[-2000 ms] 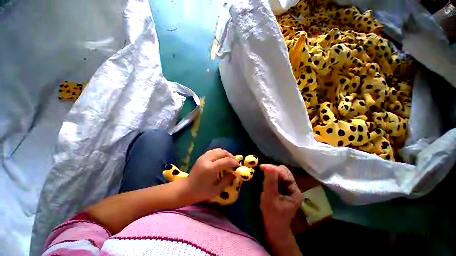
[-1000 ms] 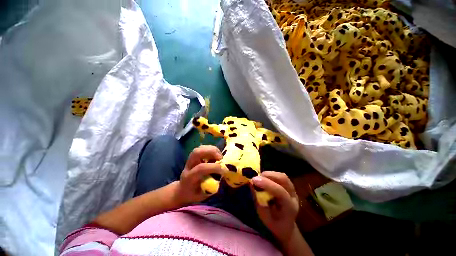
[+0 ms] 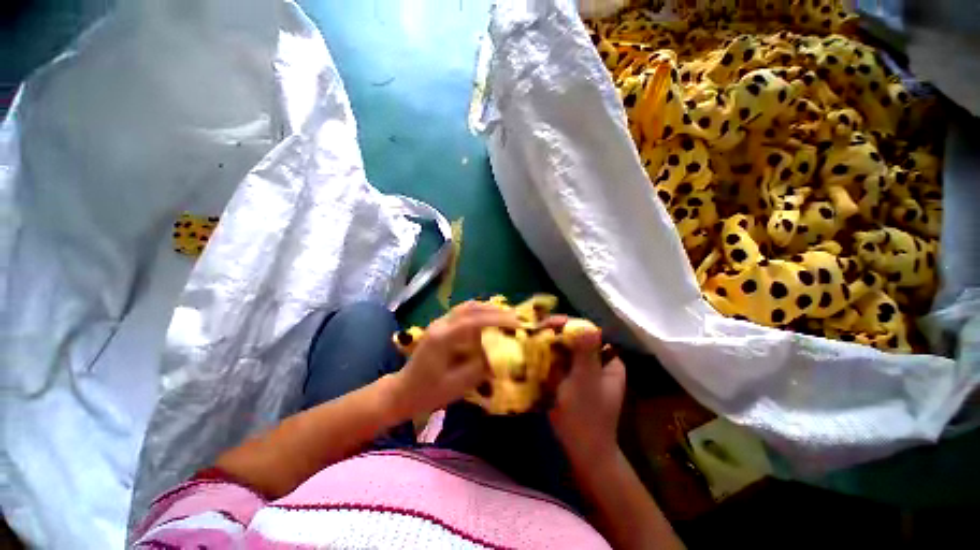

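Observation:
A yellow plush giraffe puppet with black spots (image 3: pixel 509 371) is held over my lap, bunched and partly blurred. My left hand (image 3: pixel 457 349) grips its left side, with a small spotted end poking out left of the hand. My right hand (image 3: pixel 586 376) grips its right side, fingers near the top edge. Which part of the puppet faces up I cannot tell. Whether my right hand also holds a tool cannot be seen.
A white woven sack heaped with spotted puppets (image 3: pixel 795 183) stands at the right. A wide-open white sack (image 3: pixel 312 215) stands at the left, one spotted piece (image 3: pixel 195 233) inside, strap loop (image 3: pixel 438 258) on its rim. A pale square (image 3: pixel 729 457) lies by my right knee.
The puppet was spread flat with both arms out a second ago; now it is bunched between my hands. My hands have moved up, and the view has shifted slightly.

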